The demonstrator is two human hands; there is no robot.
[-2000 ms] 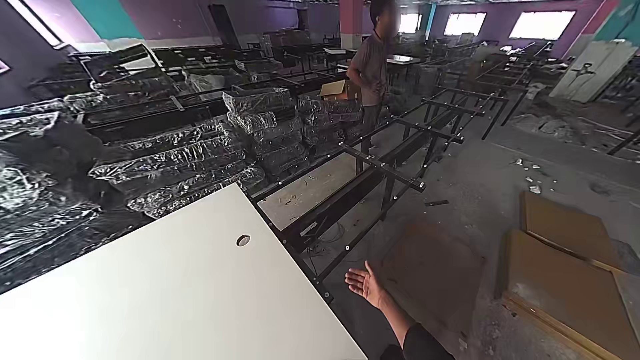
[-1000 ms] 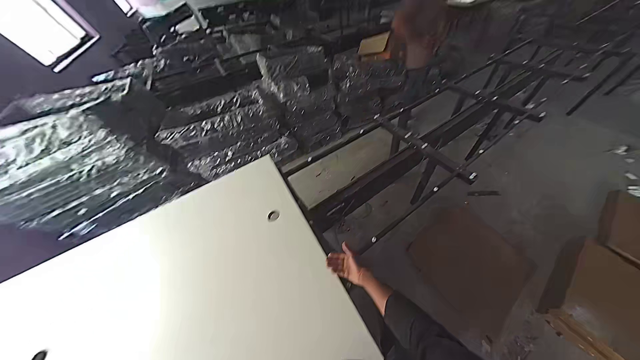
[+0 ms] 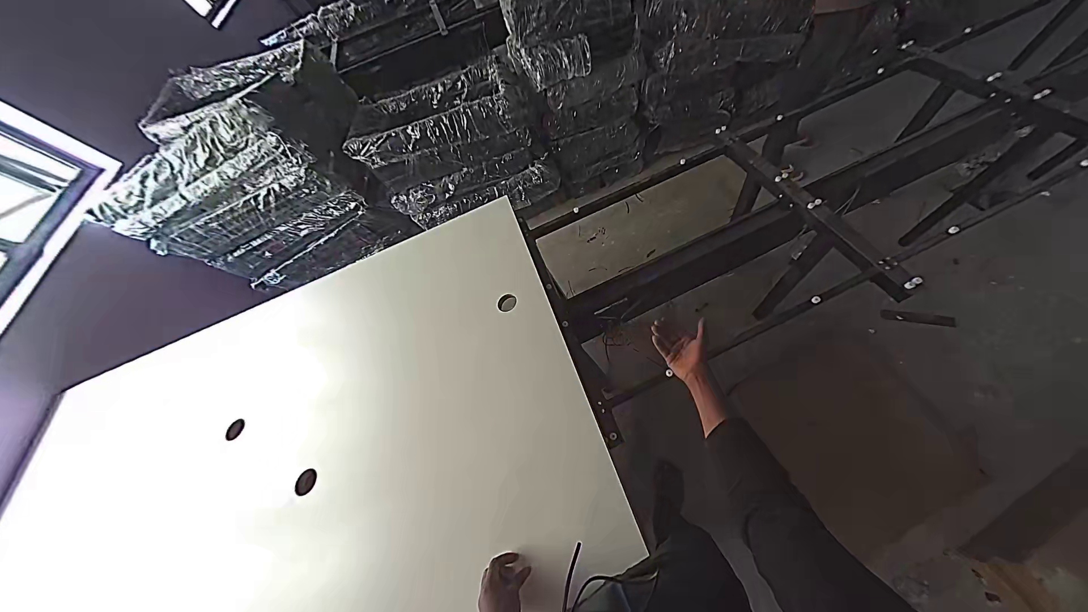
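Observation:
My right hand (image 3: 682, 350) is held out with its fingers apart and nothing in it, over the side rail of a black metal frame (image 3: 807, 204), right of a white board. Low in the view, my left hand (image 3: 505, 581) is at the near part of the white board (image 3: 408, 382), fingers curled; whether it touches the surface is unclear. The board has several round holes. A thin black cable (image 3: 573, 571) lies beside my left hand.
Stacks of plastic-wrapped bundles (image 3: 450, 127) stand behind the board. A window (image 3: 42, 204) is at the left. A flat brown sheet (image 3: 850, 425) and a short dark bar (image 3: 918, 318) lie on the floor. Part of a person (image 3: 820, 59) shows beyond the frame.
My left hand has come into view at the board's near part. My right hand, close to the board's edge one second ago, is now farther from it. The view has turned down and left.

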